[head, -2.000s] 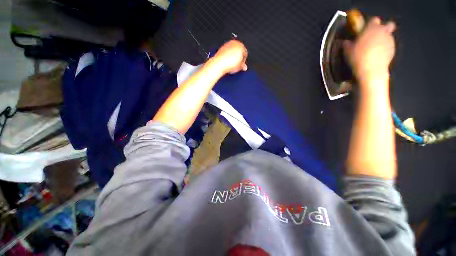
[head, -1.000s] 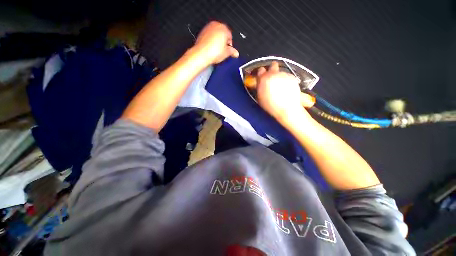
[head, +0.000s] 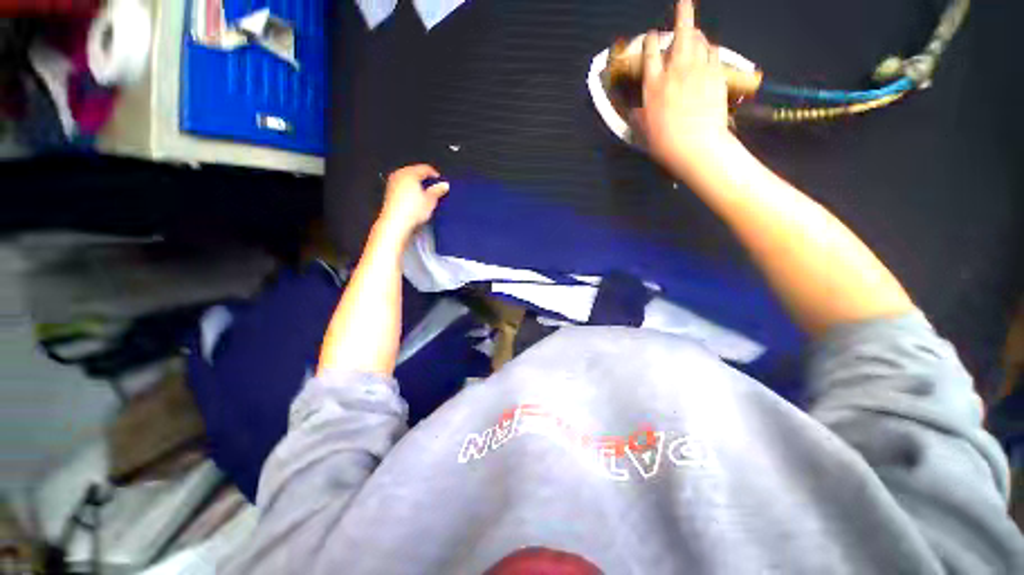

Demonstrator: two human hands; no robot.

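A navy garment piece (head: pixel 561 230) lies on the black table (head: pixel 505 101), with white inner strips (head: pixel 550 294) along its near edge by my body. My left hand (head: pixel 413 195) pinches the piece's left end. My right hand (head: pixel 685 96) is closed around the handle of the steam iron (head: pixel 612 96), beyond the garment piece. The iron's pale rim shows around my hand. A blue and tan hose (head: pixel 837 97) runs from the iron to the upper right.
A crumpled navy heap (head: pixel 270 371) with white patches hangs at the near left. A blue-topped box (head: pixel 256 84) with paper scraps stands at the upper left, with a white roll (head: pixel 118 43) beside it. Pale pieces (head: pixel 436 9) show at the top edge.
The iron in my right hand has moved off the cloth's left part, away from my body. My left hand still holds the cloth's end. The view has shifted, and the blue-topped box now shows.
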